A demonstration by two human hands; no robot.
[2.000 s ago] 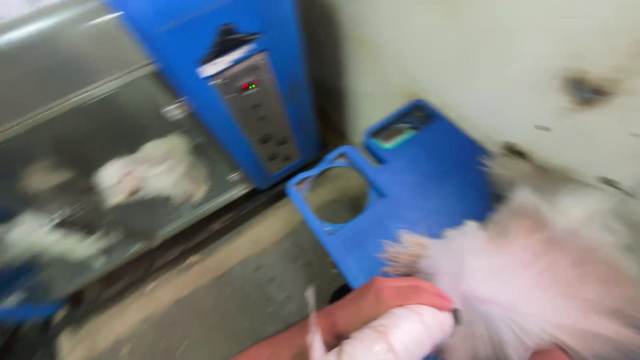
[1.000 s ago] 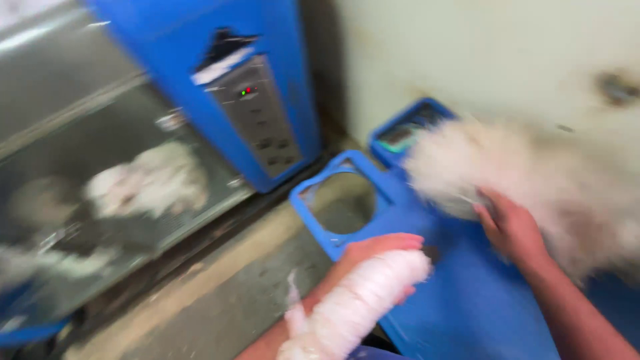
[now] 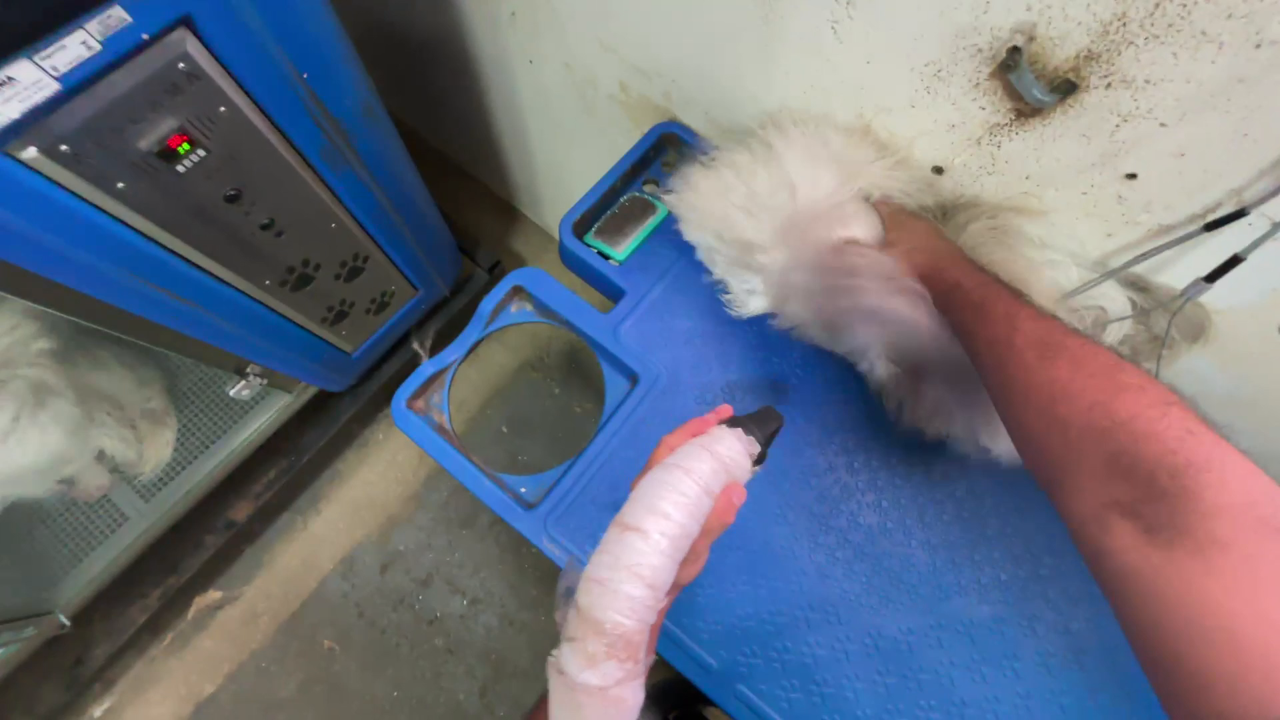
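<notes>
My left hand [image 3: 700, 500] is wrapped around a dryer hose [image 3: 640, 560] bound in whitish wrap, with a black nozzle [image 3: 760, 428] at its end, over the blue grooming table [image 3: 860, 560]. A fluffy cream-white dog [image 3: 790, 220] is on the table beside the wall. Against its fur lies my right hand [image 3: 895, 240], the fingers partly hidden in the coat, so whether they grip is unclear. The nozzle points toward the dog and is apart from it. Part of the fur is blurred.
A green-framed slicker brush [image 3: 627, 225] lies in the table's corner tray. Beside it is a round holder opening [image 3: 527, 398]. At left stands a blue drying cabinet [image 3: 370, 130] with another white dog [image 3: 80, 410] behind glass. Thin cables [image 3: 1190, 240] hang at the right wall.
My right hand, on the dog's lighter fur a second ago, is now farther up against its coat. The dog's fluffy end has moved toward the brush tray since two seconds ago. The view has shifted.
</notes>
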